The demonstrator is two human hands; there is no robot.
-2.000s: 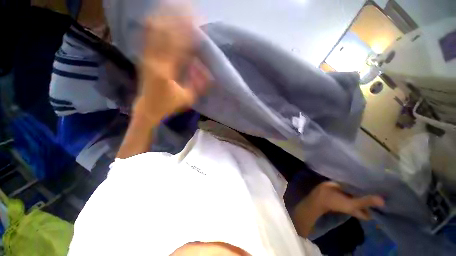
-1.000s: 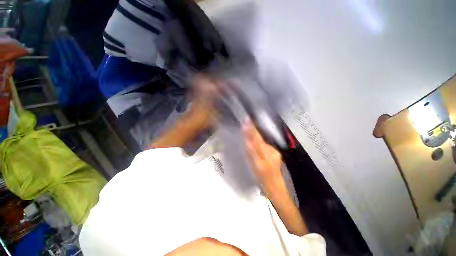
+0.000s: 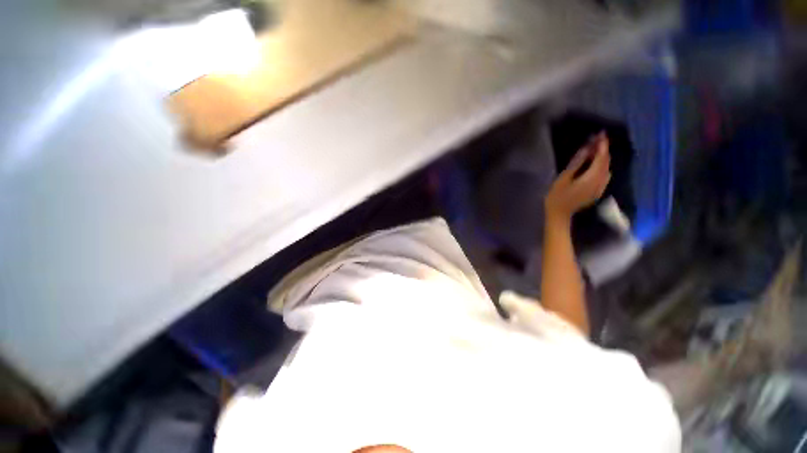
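Observation:
My right hand (image 3: 582, 177) reaches out at the right, over a blue plastic crate (image 3: 659, 150). Its fingertips are close together in front of dark cloth (image 3: 566, 133) in the crate. Blur hides whether they hold anything. A pale piece (image 3: 612, 215) lies just below the hand, near the crate's lower edge. My left hand is not in view; only a sliver of skin shows by the sleeve at lower left.
The white machine table (image 3: 133, 221) spans the upper left, with its front edge running diagonally. The tan bed plate (image 3: 292, 66) lies at the top. Dark cloth (image 3: 133, 420) is at lower left. Blurred clutter fills the lower right.
The view has swung to the right. The grey cloth both hands were handling is out of them and no longer on my lap. My right hand has moved out to the crate; my left has left view.

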